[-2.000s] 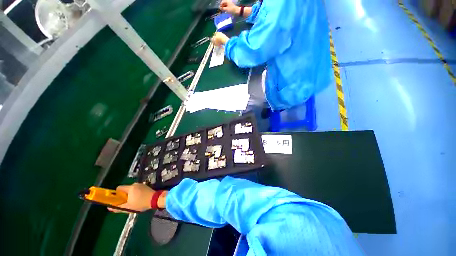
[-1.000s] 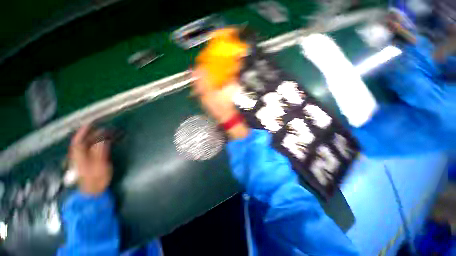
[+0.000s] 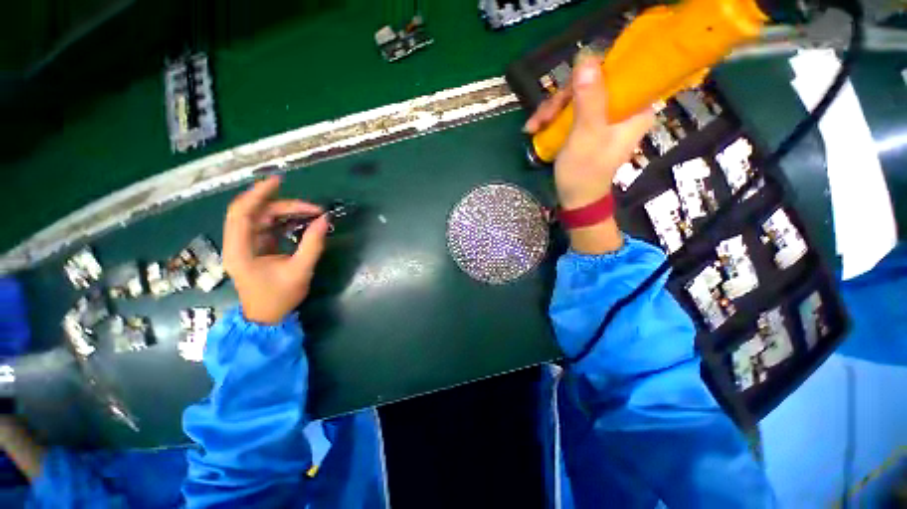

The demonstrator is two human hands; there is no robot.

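Note:
My right hand [image 3: 597,149] grips the yellow-orange electric screwdriver [image 3: 666,60], its black nose pointing down-left, above the left edge of the black component tray [image 3: 696,258]. My left hand [image 3: 273,249] is over the left middle of the bench mat, thumb and fingers around a small dark piece [image 3: 323,221], too small and partly covered to name. The round silver studded screw dish [image 3: 497,234] lies between my hands, nearer the right one. The tray holds silver-white boards.
Loose boards [image 3: 129,288] lie at the bench's left. Beyond the pale rail [image 3: 398,129], the green belt carries a phone frame [image 3: 190,102] and a small board [image 3: 404,40]. White paper [image 3: 845,169] lies right. The black cable [image 3: 716,229] crosses tray and sleeve. Another person's arm [image 3: 25,447] shows lower left.
The view has swung from the line at the right back to the bench. Both hands are sharper now; the screwdriver is still in my right hand, now slanting down-left. A small piece now shows at my left fingers.

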